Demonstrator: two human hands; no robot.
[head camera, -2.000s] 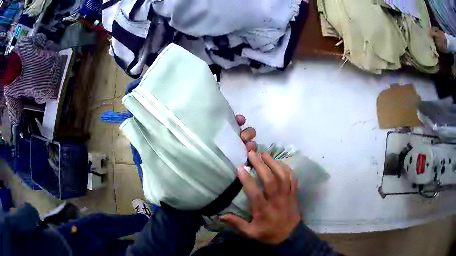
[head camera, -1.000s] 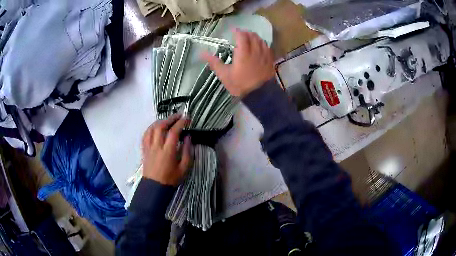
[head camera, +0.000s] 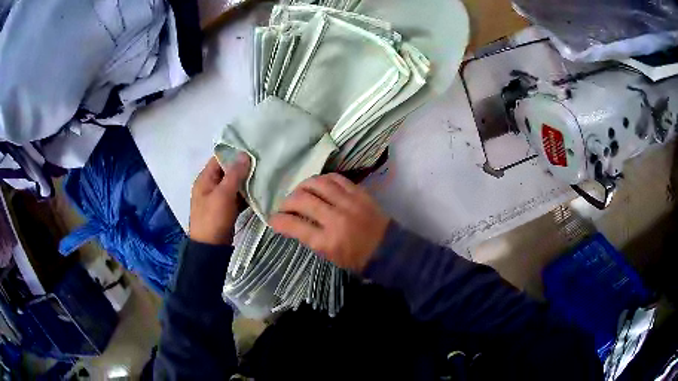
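A thick stack of pale grey-green garment pieces (head camera: 349, 67) with lighter edges lies on the white table, its ends fanned out towards me and away. One garment piece (head camera: 279, 141) is lifted and folded over the middle of the stack. My left hand (head camera: 218, 197) pinches its near left edge, thumb on top. My right hand (head camera: 334, 219) holds its lower right edge with bent fingers. The stack's middle is mostly hidden under this piece and my hands; a little of a dark band shows at the right.
A white sewing machine (head camera: 572, 134) with a red label stands at right. Light blue-white pieces (head camera: 59, 67) are heaped at upper left. A knotted blue plastic bag (head camera: 123, 208) is left of the table (head camera: 167, 138); a blue crate (head camera: 595, 286) is at lower right.
One piece is now lifted and folded over the stack's middle, between both hands. My right hand has come down from the far end of the stack. The view has shifted slightly.
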